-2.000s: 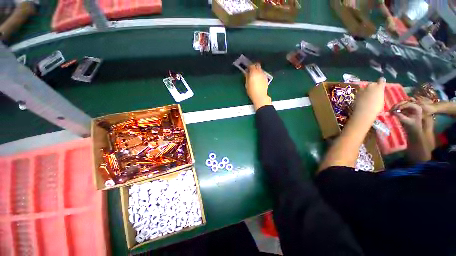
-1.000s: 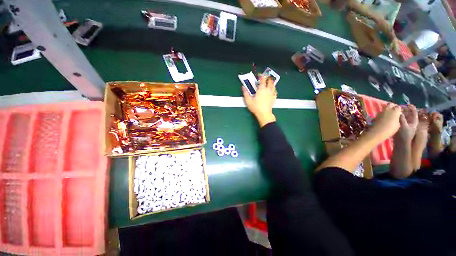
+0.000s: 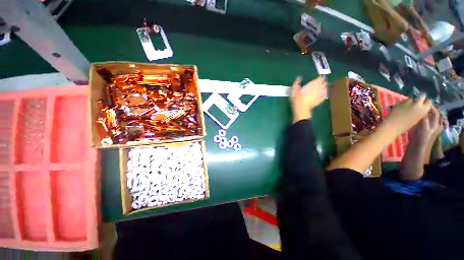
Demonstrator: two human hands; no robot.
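My right hand (image 3: pixel 309 96), in a black sleeve, is over the white edge strip (image 3: pixel 274 90), slightly blurred, fingers apart and empty. My left hand is not in view. Two pale rectangular frames lie left of my hand: one (image 3: pixel 214 119) on the bench beside the copper-parts box, the other (image 3: pixel 251 102) across the strip. Several loose white rings (image 3: pixel 222 139) lie just below them. The copper-parts box (image 3: pixel 152 106) holds shiny orange-red pieces. The ring box (image 3: pixel 165 175), nearer me, is full of white rings.
A pink-red compartment tray (image 3: pixel 51 167) is at the left, below a slanting post (image 3: pixel 53 51). The conveyor (image 3: pixel 229 45) carries scattered frames (image 3: pixel 154 43). At right, another worker's arm (image 3: pixel 379 137) reaches past another copper box (image 3: pixel 342 109) and tray.
Two frames have come from the conveyor onto the bench side, near the rings. My right hand has let go of them and moved right. The view has shifted, too.
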